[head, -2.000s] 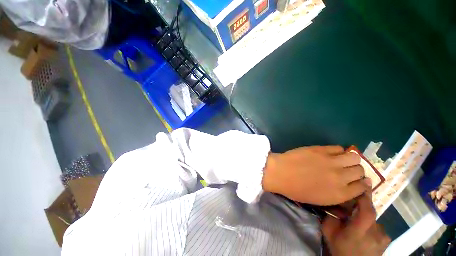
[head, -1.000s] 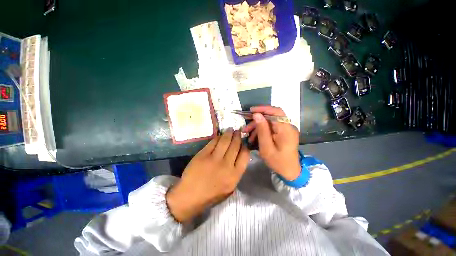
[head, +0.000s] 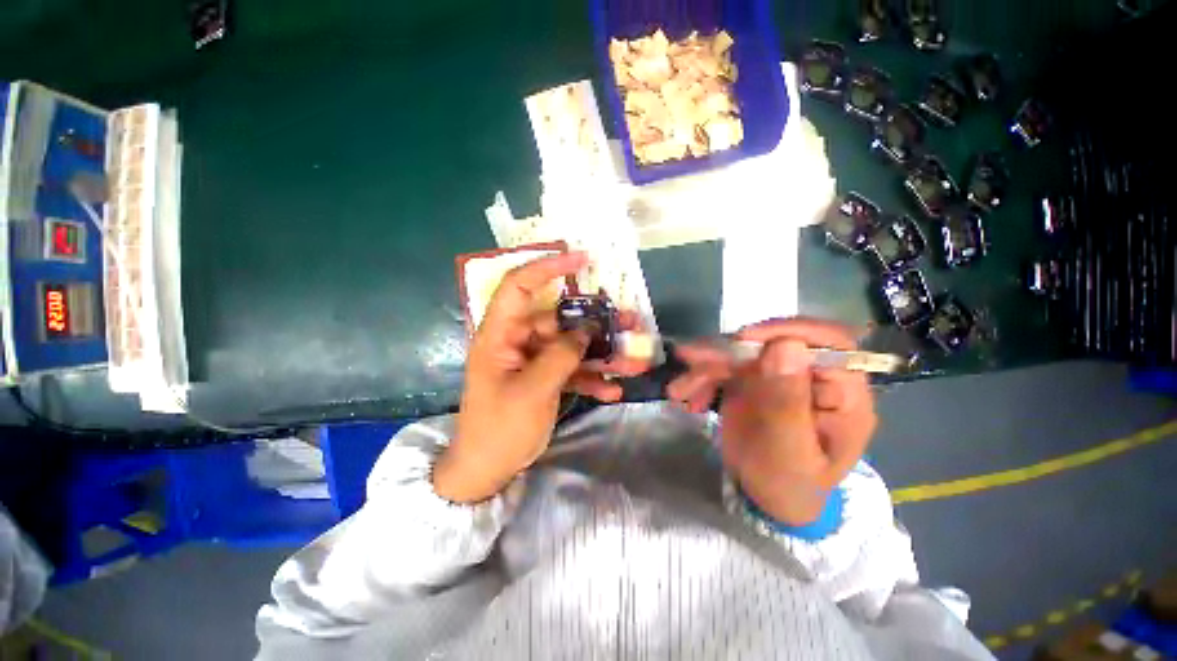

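Observation:
My left hand (head: pixel 516 375) holds a small black housing (head: pixel 587 323) with a shiny rim between its fingers, raised over the pad's right side. My right hand (head: pixel 794 413), with a blue wrist strap, holds the tweezers (head: pixel 826 358), whose rear end points right and whose tips point left toward the housing. A small pale bit (head: pixel 638 346) shows at the tip end; whether it touches the housing I cannot tell. The cream pad (head: pixel 491 274) with red-brown border is partly hidden by my left hand. The white adhesive sheet (head: pixel 568 119) lies behind the hands.
A blue-purple bin (head: pixel 771 91) of tan scraps stands at the back centre. Several black housings (head: pixel 906 294) stand at right, beside dark packed rows (head: pixel 1110 258). A blue unit (head: pixel 65 245) with red displays and stacked sheets (head: pixel 133 245) stand at left. White strips (head: pixel 759 278) lie below the bin.
My left hand has lifted from beside the pad and now holds up a housing. My right hand has moved right and toward me, still with the tweezers. The view has shifted slightly.

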